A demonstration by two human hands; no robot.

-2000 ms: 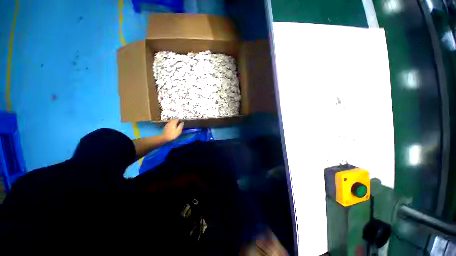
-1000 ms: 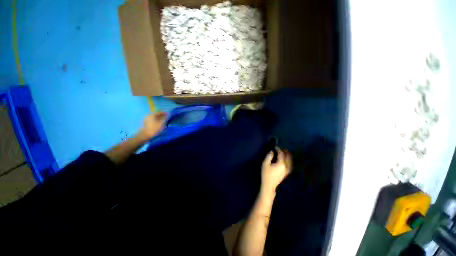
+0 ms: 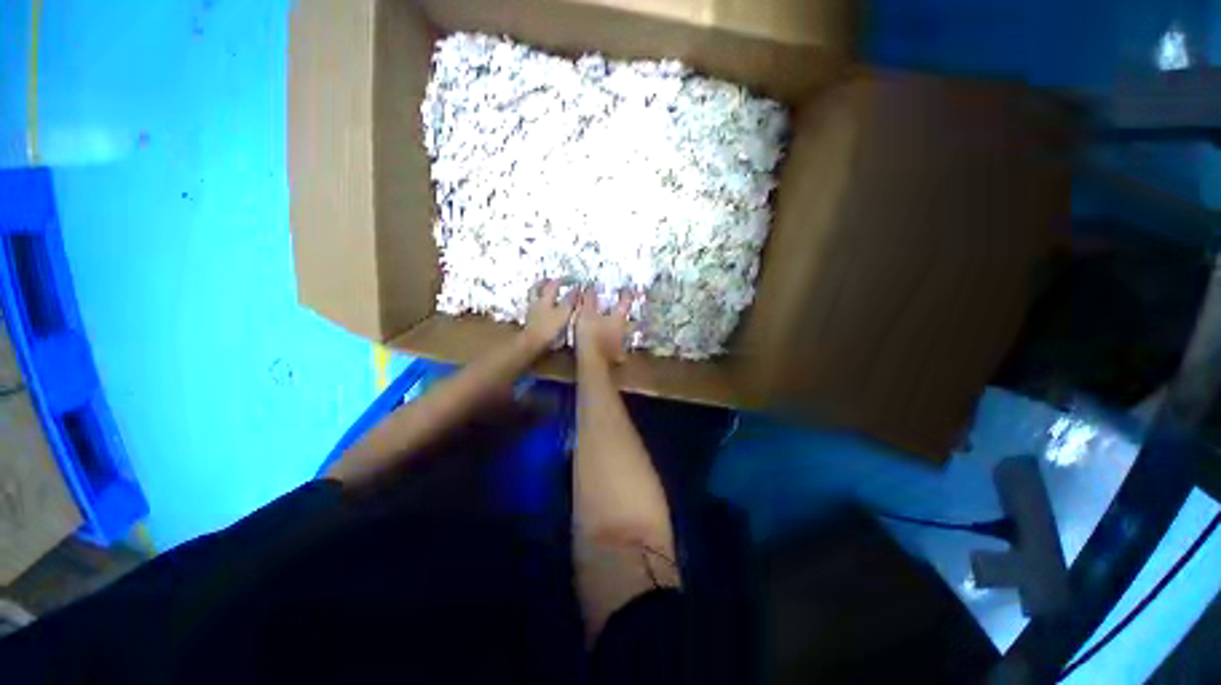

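Observation:
An open brown cardboard carton [image 3: 335, 174] stands on the floor in front of me, full of small white plastic pieces [image 3: 576, 174]. My left hand [image 3: 549, 315] and my right hand [image 3: 605, 321] are side by side at the near edge of the heap. Their fingertips are in among the white pieces. The fingers are partly buried and washed out by glare, so I cannot tell if either hand grips any pieces.
A large carton flap [image 3: 911, 254] spreads to the right. A blue pallet [image 3: 67, 361] with brown cardboard on it is at the far left. A dark metal frame [image 3: 1031, 535] with a cable is at the lower right. The floor [image 3: 201, 268] is blue.
Both hands have moved forward from beside my lap into the near side of the carton. The view has shifted down and closer to the carton, and the white sheet and yellow button box have left the picture.

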